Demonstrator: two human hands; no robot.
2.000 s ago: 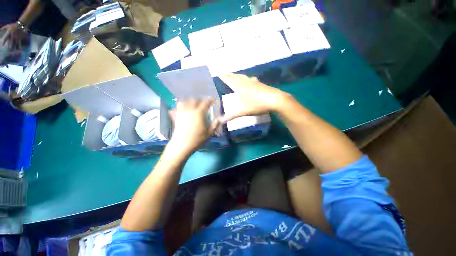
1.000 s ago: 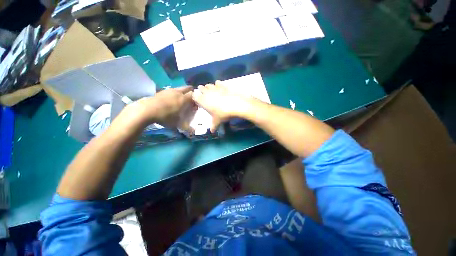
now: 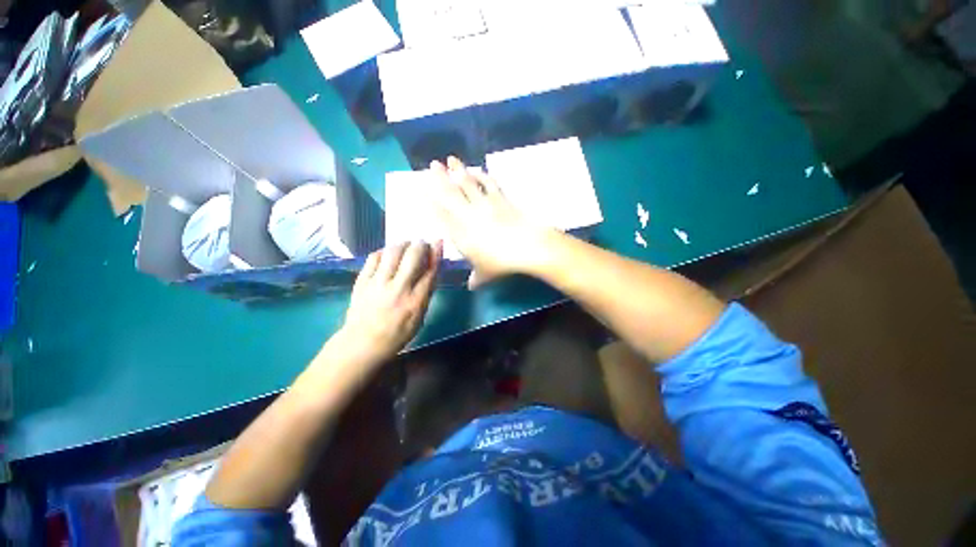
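Observation:
A retail box with its white lid down (image 3: pixel 412 203) stands at the front middle of the bench. My right hand (image 3: pixel 478 222) lies flat on its top, fingers extended. My left hand (image 3: pixel 396 288) is at its front edge, fingers bent against it; whether it grips is hidden. A second closed box (image 3: pixel 546 187) touches it on the right. To the left, two open boxes stand side by side with grey-white lids upright (image 3: pixel 252 128). Each holds a wrapped round product (image 3: pixel 305 221) and a narrow white insert (image 3: pixel 269 189).
Closed boxes (image 3: pixel 514 69) stand in rows at the back, with one separate box (image 3: pixel 350 38) left of them. Brown cardboard (image 3: pixel 161 80) and bagged items (image 3: pixel 48 75) are at the far left. A large carton (image 3: pixel 888 321) is at the right, an insert carton (image 3: pixel 177 502) below the bench.
The lid that stood upright in the middle is now shut. My left hand has moved from the box top to its front edge, and my right hand now lies flatter on top.

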